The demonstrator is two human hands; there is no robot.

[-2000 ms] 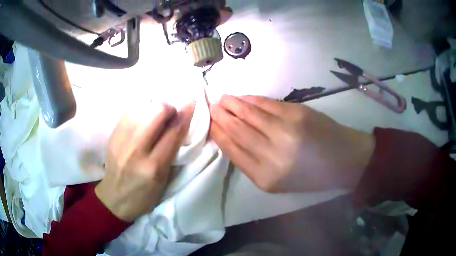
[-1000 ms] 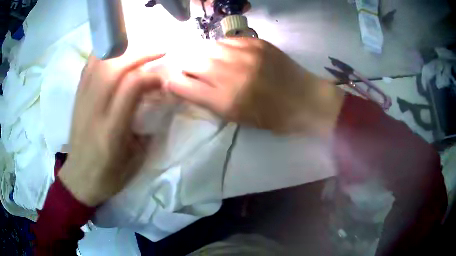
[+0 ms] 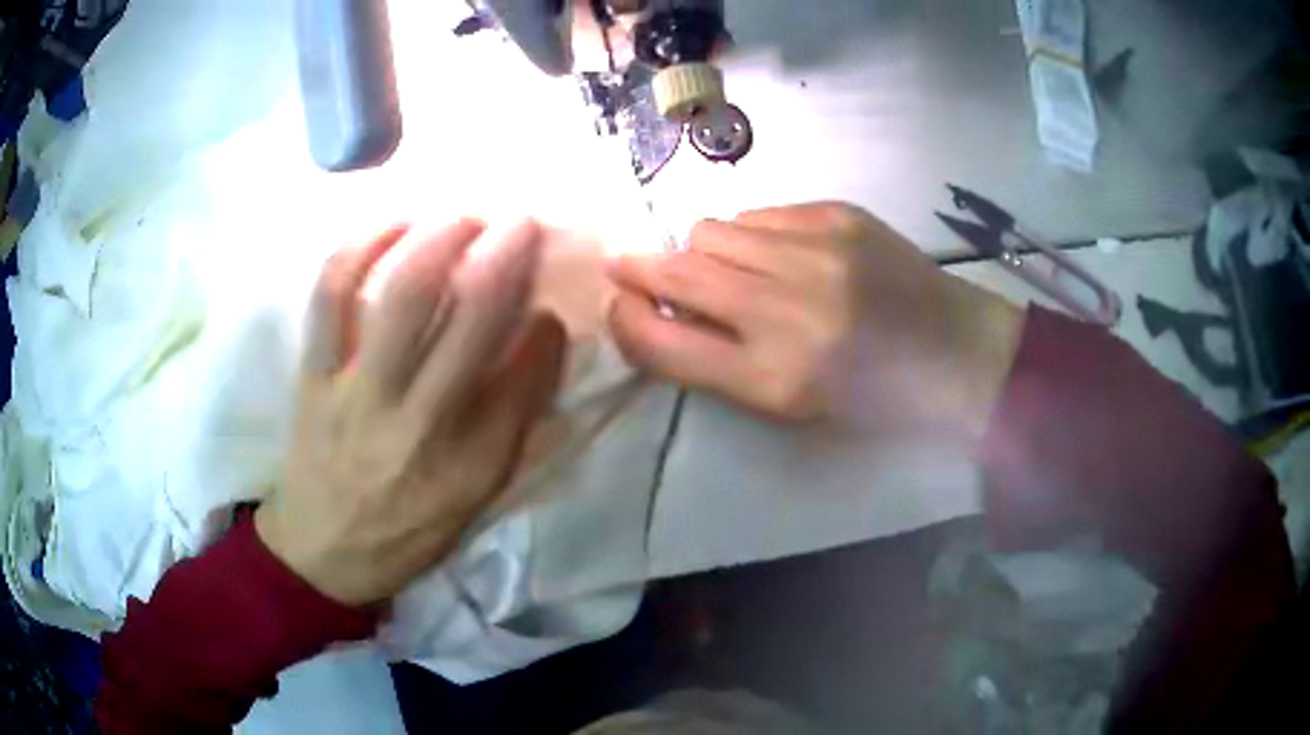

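White garment fabric (image 3: 575, 503) lies under my hands and hangs over the table's front edge. My left hand (image 3: 431, 388) lies on the cloth with its fingers spread, pressing it; the fingertips are overexposed. My right hand (image 3: 805, 309) pinches the cloth edge between thumb and fingers, just in front of the needle area. The presser foot and needle parts (image 3: 625, 115) of the sewing machine stand beyond the fingertips. The cream ribbed knob (image 3: 688, 91) and a round metal disc (image 3: 720, 134) are right of them. Bright light hides the cloth's edge at the foot.
A blue-grey rounded bar (image 3: 349, 94) stands left of the needle. White cloth is heaped at the left (image 3: 101, 359). Thread snips (image 3: 1027, 256) with a pink handle lie right, near a black flat tool (image 3: 1192, 333). Banded white labels (image 3: 1060, 86) lie upper right. A dark container (image 3: 1271, 273) is far right.
Since one second ago my right hand has moved right and away from my left hand, which has turned flatter onto the cloth. The view has shifted, showing more of the presser foot and disc.
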